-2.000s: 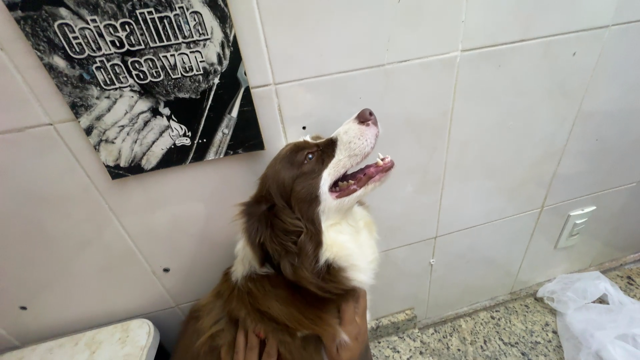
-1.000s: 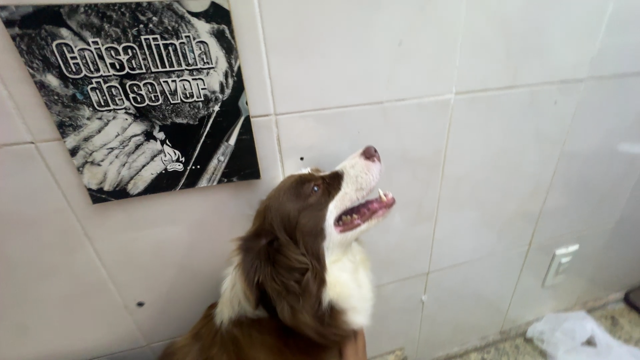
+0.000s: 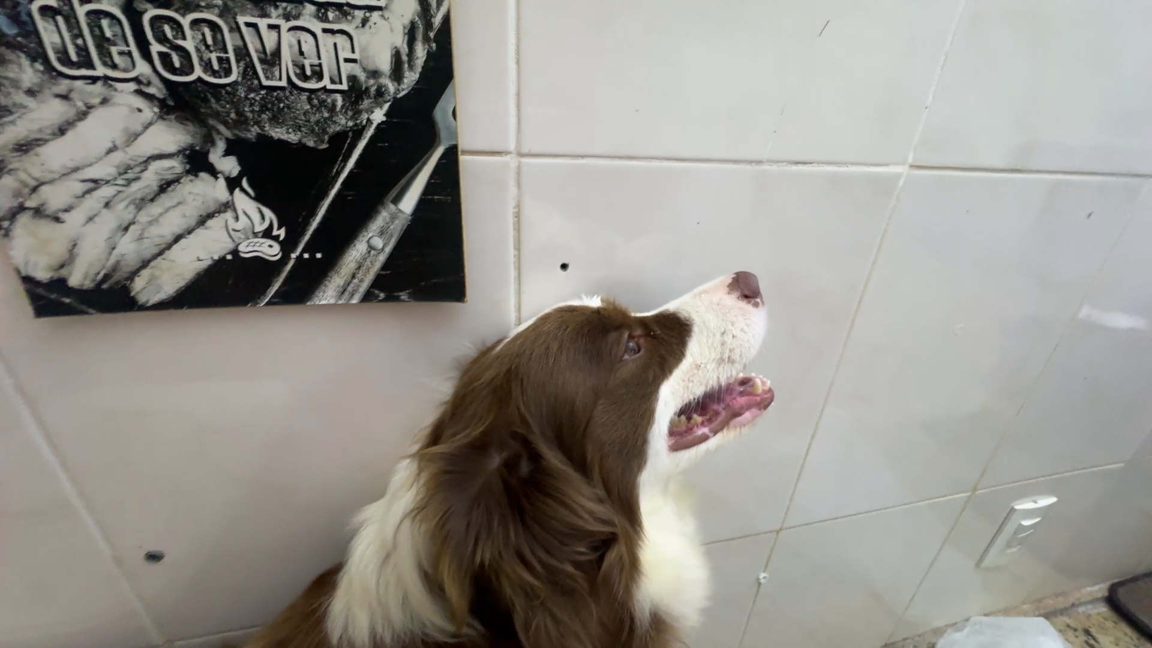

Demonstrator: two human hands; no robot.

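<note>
A brown and white long-haired dog (image 3: 549,450) sits upright by the tiled wall, in the lower middle of the head view. Its head faces right with the muzzle tilted up, and its mouth is open, showing pink gums and lower teeth. Neither my left hand nor my right hand shows now; whatever they hold or touch is out of view. The dog's lower body is cut off by the bottom edge.
A black-and-white picture panel (image 3: 261,180) bearing writing hangs on the white tiled wall (image 3: 702,216) at upper left. At lower right are a wall socket plate (image 3: 1017,531), a piece of white plastic (image 3: 999,633), a speckled stone surface (image 3: 1084,625) and a dark object's edge (image 3: 1136,601).
Two seconds ago hands rested on the dog's back and chest; they are now out of view. The dog's muzzle points less steeply up. The view has shifted and the dog fills more of it.
</note>
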